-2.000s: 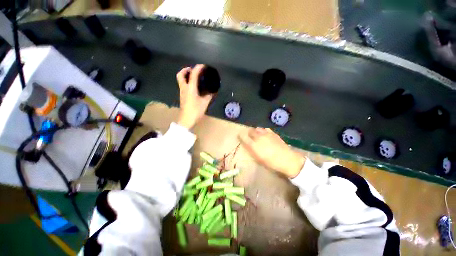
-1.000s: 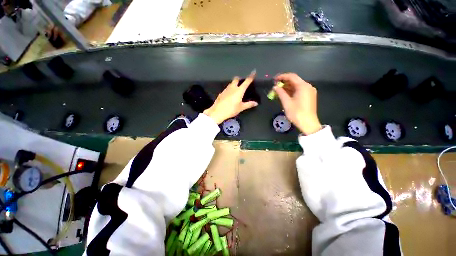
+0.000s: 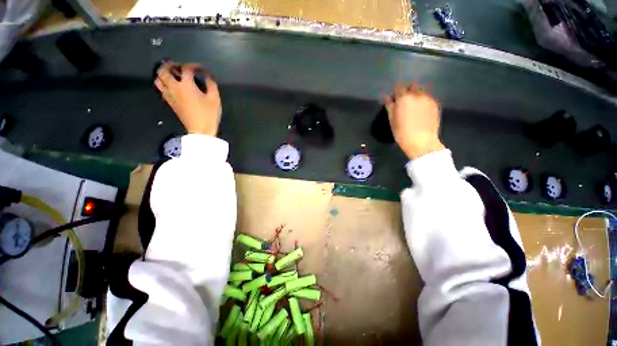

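My left hand (image 3: 193,98) is over the far left of the belt, its fingers around a black housing (image 3: 201,79), mostly hidden. My right hand (image 3: 414,118) is blurred over the belt, fingers curled, beside a black housing (image 3: 383,124); whether it holds anything cannot be told. Another black housing (image 3: 313,123) sits between the hands. Pale round end-caps (image 3: 287,157) lie along the near side of the belt, one more (image 3: 360,165) to its right. Green battery cells (image 3: 273,286) with thin red and dark wires are heaped on the cardboard mat (image 3: 365,236).
The conveyor belt (image 3: 243,57) curves across the view, with more housings (image 3: 76,52) and end-caps (image 3: 98,137) at both sides. A white box (image 3: 34,182) with gauge, hoses and red-lit switch stands at left. A white cable with a dark blue end (image 3: 578,274) lies at right.
My left hand has moved left from the middle of the belt to another housing. The green cell seen in my right hand is no longer visible. Less of the white box shows.
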